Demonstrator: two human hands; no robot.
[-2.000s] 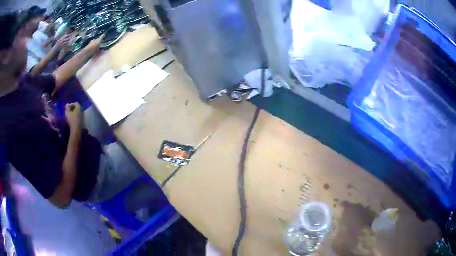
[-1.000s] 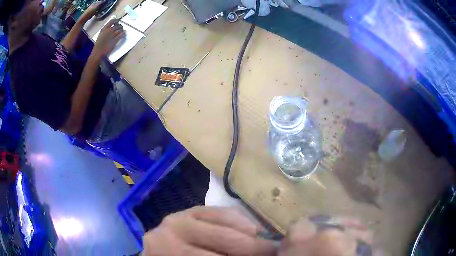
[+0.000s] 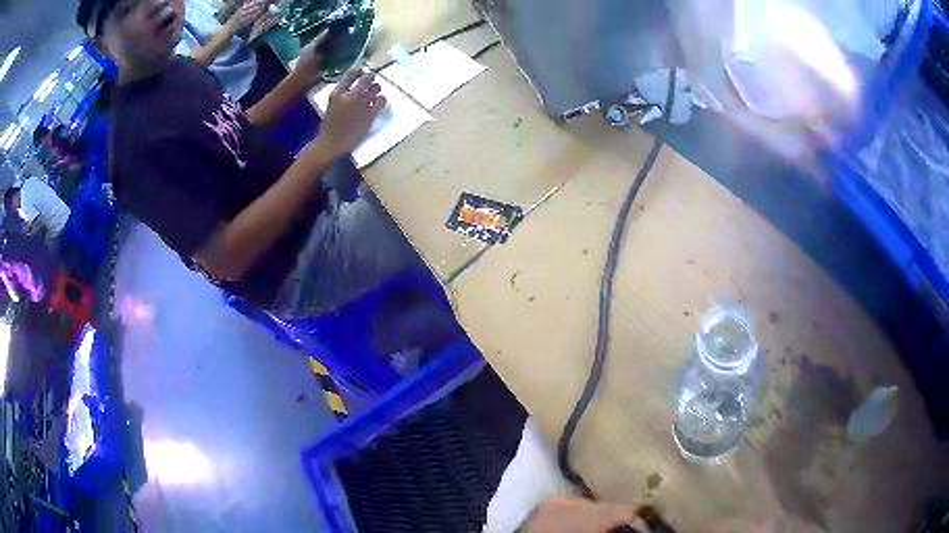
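A clear, open-mouthed bottle (image 3: 718,387) stands on the tan cardboard bench top (image 3: 541,312), with some clear liquid visible in it. A small translucent squeeze bottle (image 3: 872,414) lies to its right, beside a dark wet stain. My left hand (image 3: 583,516) is cut off by the bottom edge, near a small dark thing; its fingers and any grip are hidden. Only a blurred sliver of my right hand (image 3: 723,525) shows at the bottom edge, below the clear bottle.
A black cable (image 3: 607,302) runs along the bench. An orange-and-black flat item (image 3: 484,218) lies further off. A seated person (image 3: 208,177) has a hand on white sheets (image 3: 390,123). A blue crate (image 3: 364,432) with dark ribbed contents is below the bench's left edge.
The view has swung left, so the bench things appear further right and lower. Both my hands have dropped mostly out of the picture. The neighbouring person's head has turned.
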